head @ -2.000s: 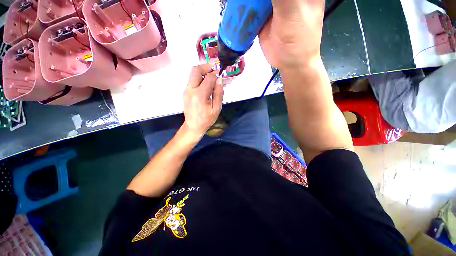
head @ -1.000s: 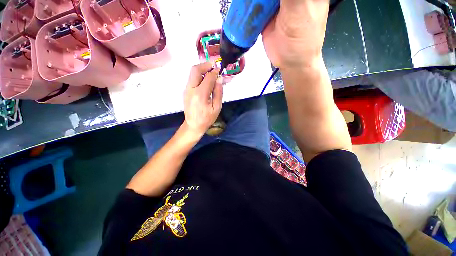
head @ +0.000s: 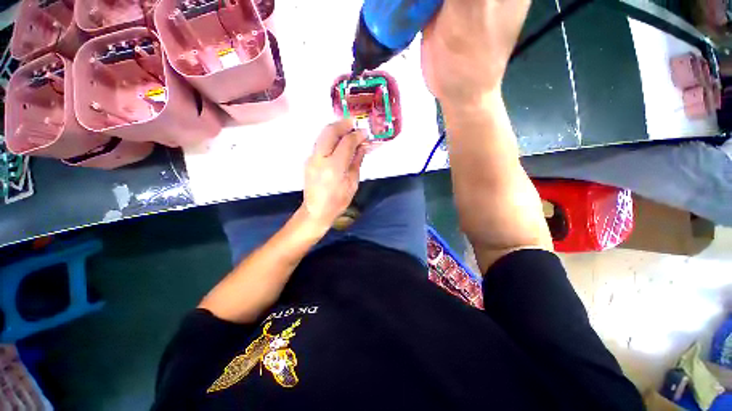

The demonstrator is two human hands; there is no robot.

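Note:
A pink housing (head: 395, 92) stands open on the white mat in front of me, with a green frame circuit board (head: 388, 120) seated at its rim. My left hand (head: 333, 170) has its thumb and fingertips together at the housing's near left corner; whether they pinch something small cannot be told. My right hand (head: 473, 52) is closed around the blue electric screwdriver (head: 395, 22), whose body is partly cut off by the top edge. Its dark nose points down at the housing's far left corner.
Several large pink housings (head: 128, 84) stand clustered on the left. Loose boards (head: 16, 170) lie on the dark bench (head: 88, 197) at far left. A black cable runs at upper right. More pink parts (head: 695, 88) are at far right, near a person's leg and a red stool (head: 590, 215).
The screwdriver's nose has moved from the near left part of the housing to its far left corner, uncovering more of the board. The view has shifted slightly.

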